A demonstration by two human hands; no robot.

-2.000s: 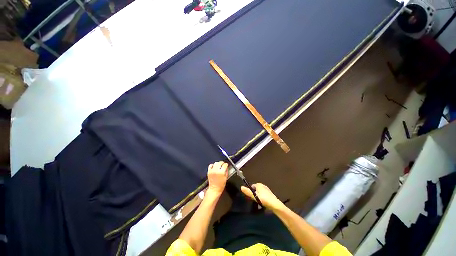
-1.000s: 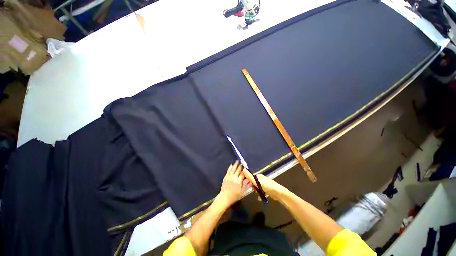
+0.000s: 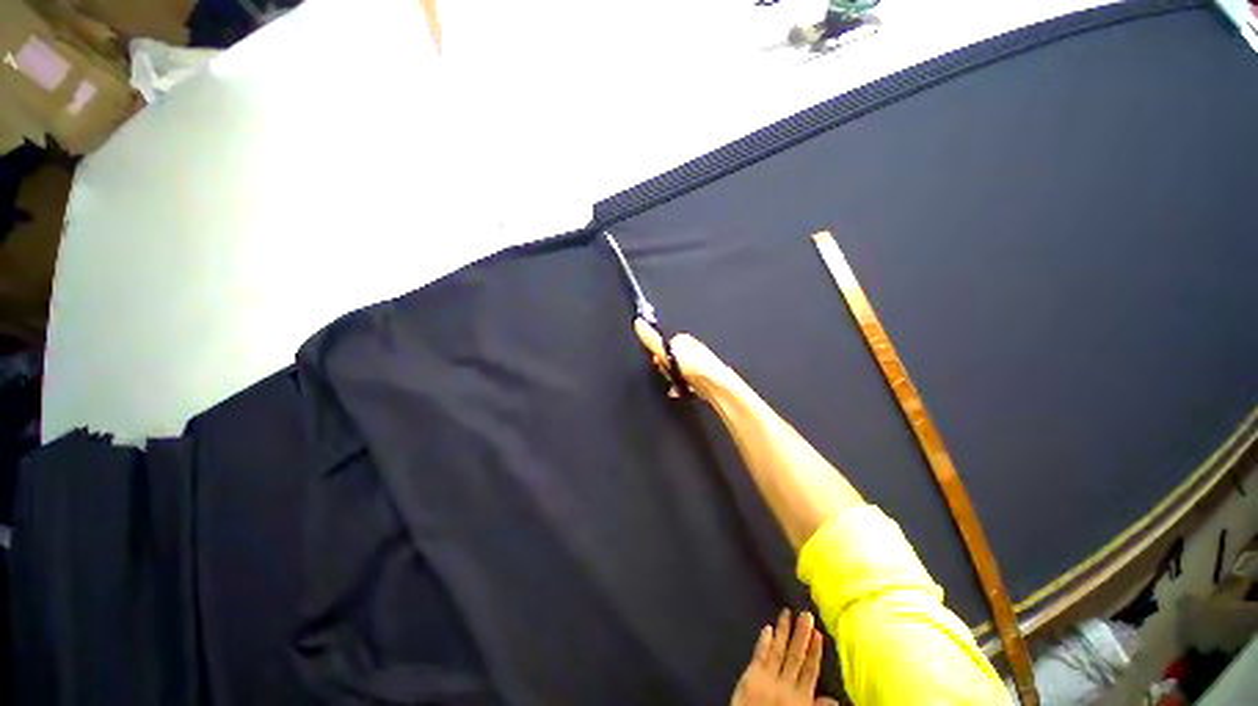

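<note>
Dark fabric (image 3: 524, 455) covers much of the table, loose and rumpled at the left and flat in layers at the right. My right hand (image 3: 679, 366) holds the tailor's shears (image 3: 629, 276) by the handles, over the cloth. The blades point toward the lay's far edge, their tips close to its far corner. My left hand (image 3: 785, 668) lies on the cloth at the bottom, fingers spread, partly cut off by the picture's edge. A wooden ruler (image 3: 922, 421) lies across the flat cloth right of my right arm.
The white table top (image 3: 304, 179) shows beyond the cloth. A small machine (image 3: 836, 19) stands at the far side, cut off by the top edge. Cardboard (image 3: 62, 69) is at the upper left. A yellow selvedge line (image 3: 1145, 520) runs along the near right edge.
My right hand and the shears have moved from the near edge across the cloth toward its far edge. My left hand shows lower in the picture. The view has shifted.
</note>
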